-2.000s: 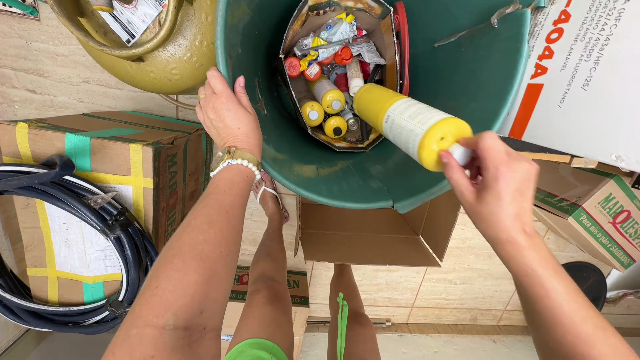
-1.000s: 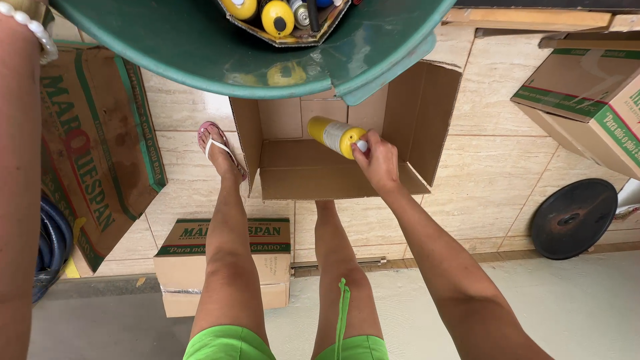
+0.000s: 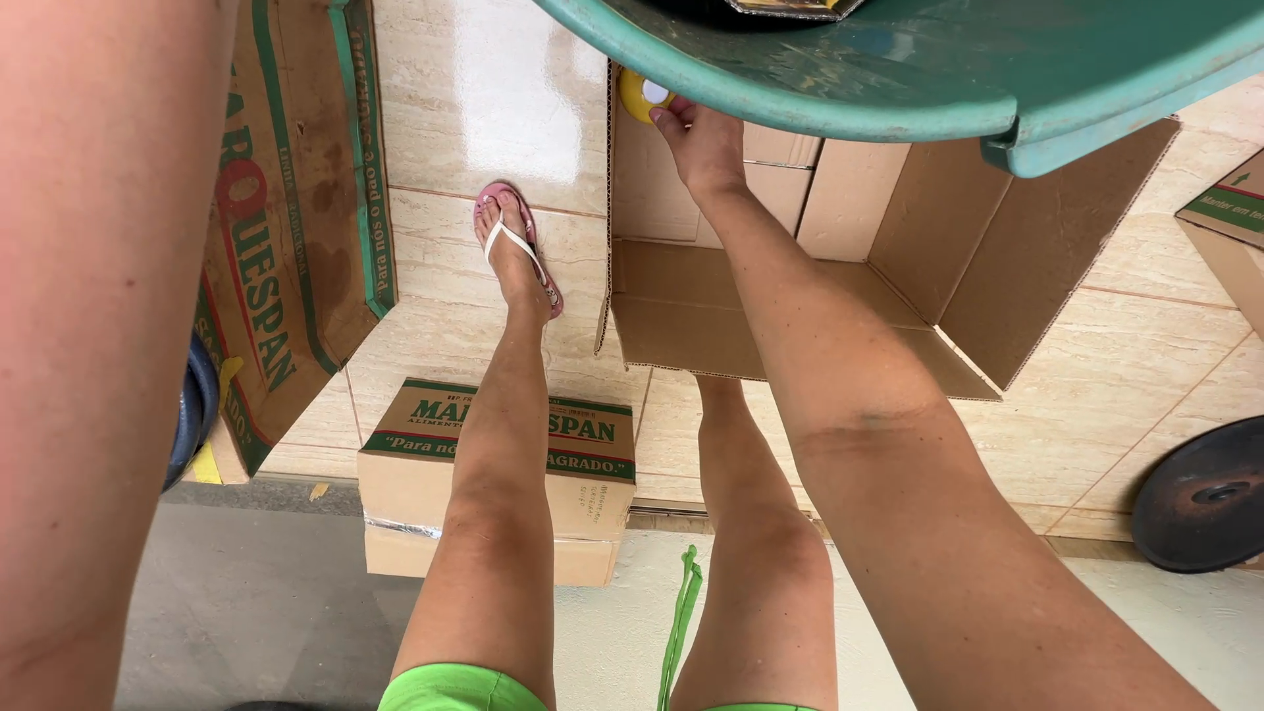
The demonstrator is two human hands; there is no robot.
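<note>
My right hand (image 3: 703, 143) reaches into an open cardboard box (image 3: 731, 306) on the floor, below the rim of a green plastic tub (image 3: 820, 109). Its fingers are at the white-tipped end of a yellow bottle (image 3: 637, 99), in the box's upper left corner; the rim hides most of the bottle. Of my left side only the forearm shows, large at the left edge, and that hand is outside the view. Inside the tub, at the top, the edge of a smaller cardboard box (image 3: 805, 8) can be seen; its contents are out of view.
A printed carton (image 3: 286, 197) stands at the left beside a coiled dark hose (image 3: 193, 410). Another closed carton (image 3: 494, 494) sits by my legs. At the right lie a round black lid or disc (image 3: 1205, 494) and part of a further carton (image 3: 1229, 212). My foot in a flip-flop (image 3: 523, 247) is on the tiles.
My right hand has carried the yellow bottle from above the tub down into the floor box, to its upper left corner. My left hand, earlier on the tub's rim, has left the view. The view has shifted.
</note>
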